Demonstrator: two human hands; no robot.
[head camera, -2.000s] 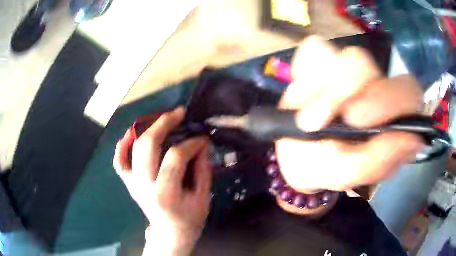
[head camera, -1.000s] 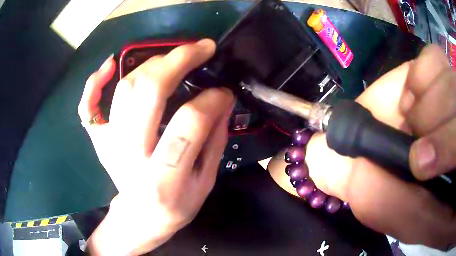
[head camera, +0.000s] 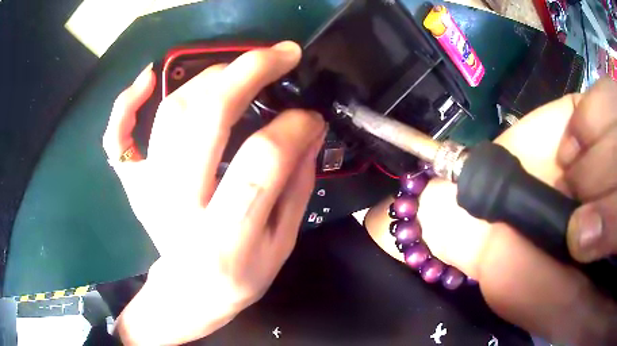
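The red-edged front housing (head camera: 203, 51) lies on the green mat, mostly hidden under my left hand (head camera: 223, 176). My left thumb and index finger pinch at its inner edge; what lies between the fingertips is too dark to tell. The black back housing (head camera: 365, 51) lies tilted beside it, its recessed end to the right. My right hand (head camera: 541, 209) holds the soldering iron (head camera: 514, 189) by its black grip. The bare tip points left and shows just right of my left fingertips, over the dark area where the two shells meet. Contact cannot be told.
A pink tube with an orange end (head camera: 460, 51) lies beyond the back housing. A dark block (head camera: 541, 74) is at the right. A cream piece (head camera: 108, 27) and black sheet lie at the far left. Red parts (head camera: 551, 17) show at the top right corner.
Since two seconds ago the view has moved closer and the iron shows lower right. Over the last second both hands have kept nearly the same pose, the iron shifting slightly right in view.
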